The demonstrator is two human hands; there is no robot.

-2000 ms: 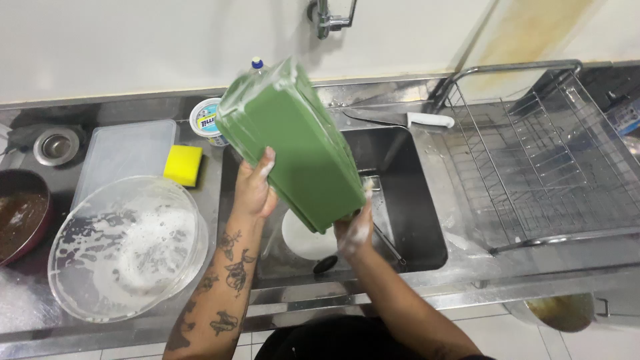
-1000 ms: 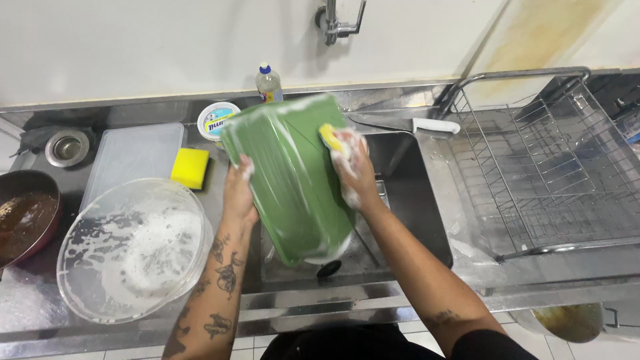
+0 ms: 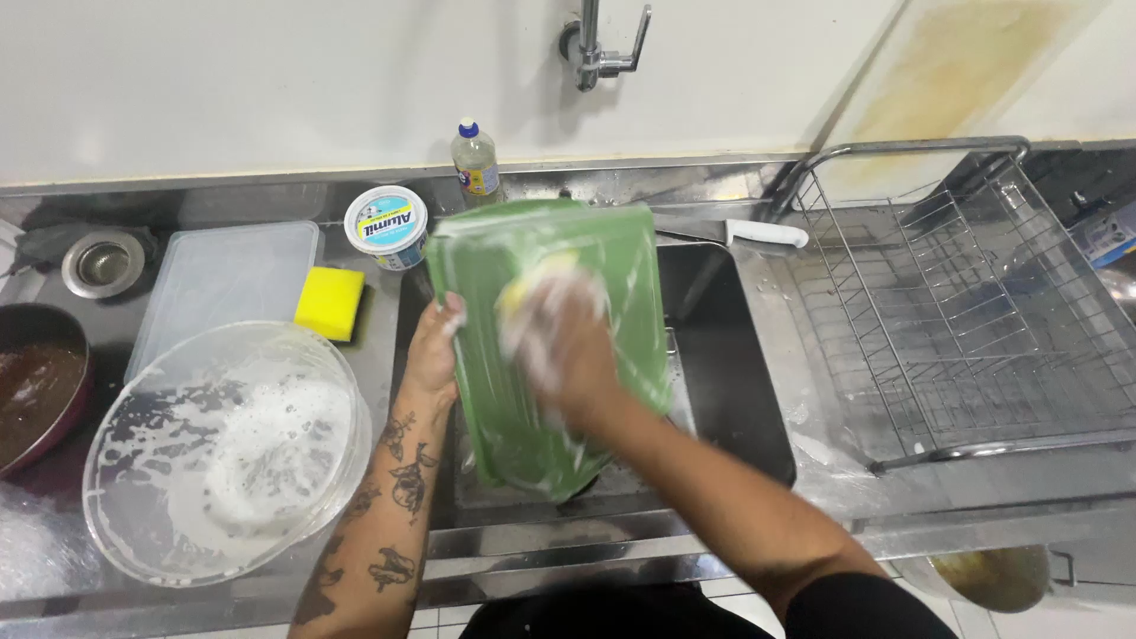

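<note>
A green rectangular plastic container, streaked with suds, is held over the dark sink basin. My left hand grips its left edge. Blurred by motion and covered in foam, my right hand presses a yellow sponge on the container's broad face; the fingers hide most of the sponge. Beneath the container, the contents of the basin are largely hidden.
Left of the basin are a soapy clear bowl, yellow sponge, translucent lid, sink strainer, pan and Alumil tub. Behind stand a bottle and faucet; right, a knife and wire rack.
Two seconds ago both hands held the tilted container by its sides. My right hand has since come onto its broad face with the sponge and moved left from near the upper right edge.
</note>
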